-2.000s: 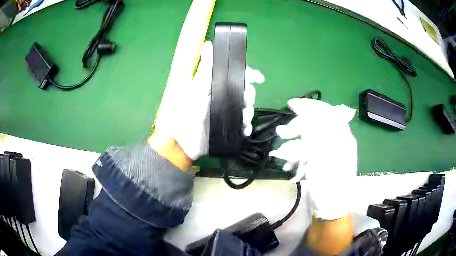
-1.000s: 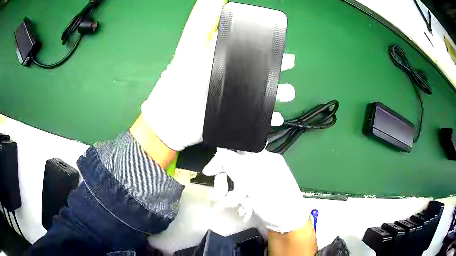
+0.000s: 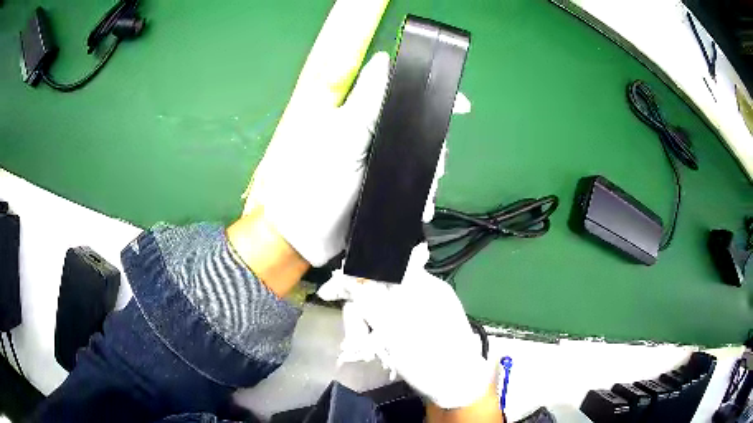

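Observation:
A black power adapter (image 3: 409, 153) is held up over the green belt, its narrow side towards me and its top leaning slightly right. My left hand (image 3: 326, 178), in a white glove, grips it from the left, with fingertips showing behind its right edge. My right hand (image 3: 421, 335), also gloved, is at the adapter's lower end with bent fingers; what those fingers hold is hidden. A looped black cord (image 3: 495, 223) lies on the belt just right of the adapter.
Adapters with cords lie on the green conveyor belt (image 3: 190, 157) at upper left (image 3: 35, 48) and right (image 3: 623, 221). The near white ledge (image 3: 545, 368) bears a standing adapter (image 3: 86, 306), a row of adapters (image 3: 652, 396) and a blue pen (image 3: 504, 376). A yellow-green strip (image 3: 363, 41) crosses the belt.
The held adapter first turned from its narrow side to its broad face, and now shows a narrow side again. My right hand came left to its lower end. The belt adapters shifted slightly in view.

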